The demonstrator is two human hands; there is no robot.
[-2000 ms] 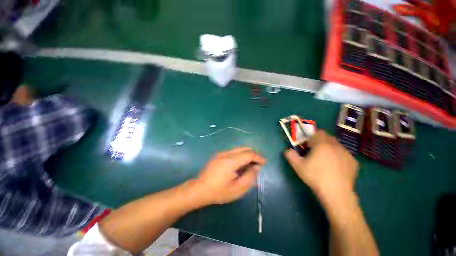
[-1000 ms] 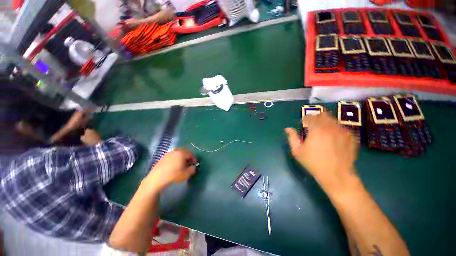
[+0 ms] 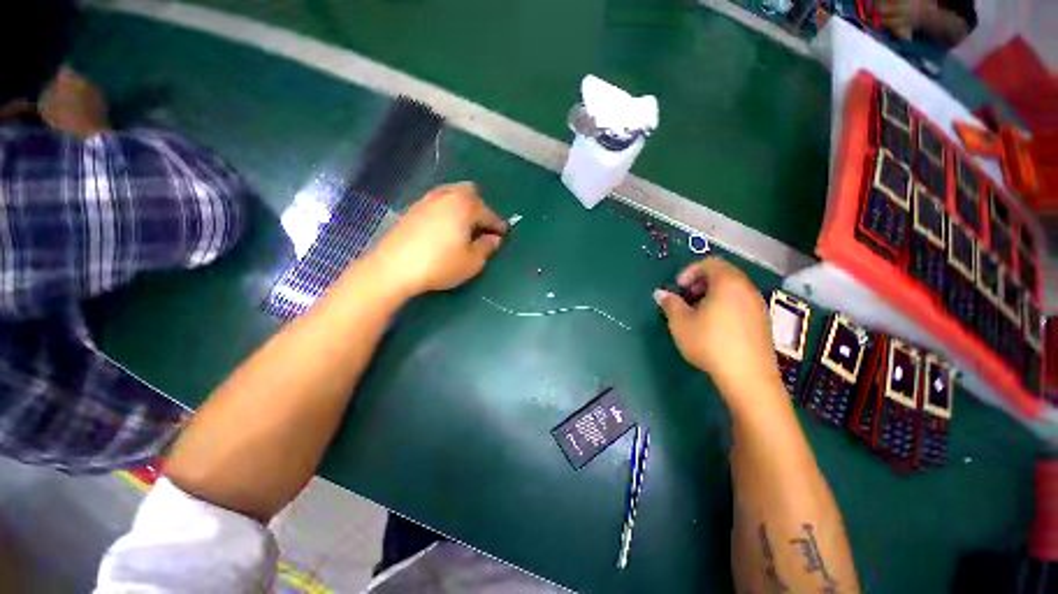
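My left hand (image 3: 435,241) is over the strip of small parts (image 3: 366,203), fingertips together beside a tiny pale piece (image 3: 515,219); whether it holds anything is unclear. My right hand (image 3: 725,325) pinches a small dark part (image 3: 687,291) between thumb and fingers, left of the phones. A black battery (image 3: 595,427) with white print lies on the mat. Thin silver tweezers (image 3: 635,493) lie beside its right corner. A keypad phone (image 3: 789,330) with a pale window lies just right of my right hand, partly hidden by it.
Several keypad phones (image 3: 896,389) stand in a row at right, below a red phone tray (image 3: 853,174). A white bottle (image 3: 600,163) with tissue stands by the rail. Small round parts (image 3: 698,244) and a thin wire (image 3: 557,311) lie on the mat. A coworker's plaid sleeve (image 3: 104,215) is at left.
The camera view has turned. My left hand has reached farther forward over the strip. My right hand has moved off the nearest phone and now pinches a small dark part.
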